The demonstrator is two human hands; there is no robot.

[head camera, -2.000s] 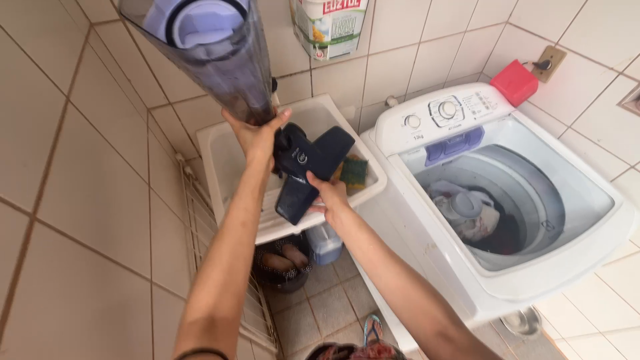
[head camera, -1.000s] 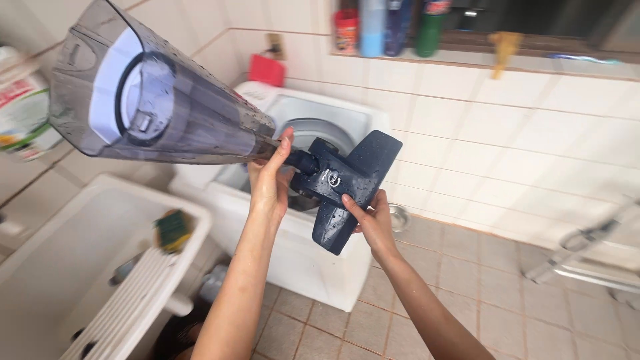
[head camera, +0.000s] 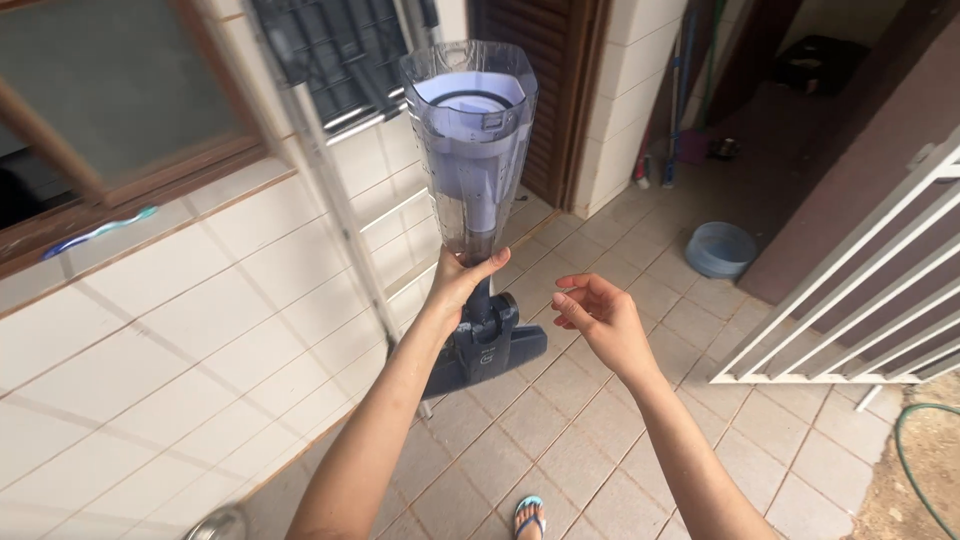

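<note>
My left hand (head camera: 459, 289) grips the narrow neck of a wet, clear plastic vacuum-cleaner body (head camera: 476, 157) with a lavender inner part. Its wide rim points up and away from me. Below my hand, a dark blue floor nozzle (head camera: 487, 356) joins the neck, and my left forearm hides part of its left side. My right hand (head camera: 596, 311) is in the air to the right of the neck, fingers curled and parted, touching nothing.
An aluminium stepladder (head camera: 330, 202) leans by the tiled wall at left. A toothbrush (head camera: 101, 231) lies on the window sill (head camera: 150, 195). On the tiled floor stands a blue plastic basin (head camera: 720, 249); a white metal gate (head camera: 840, 322) is at right, a green hose (head camera: 911, 457) beyond it.
My right hand has let go of the floor nozzle; my left hand still holds the neck. The view has swung right, from the sink and washing machine to the doorway and gate.
</note>
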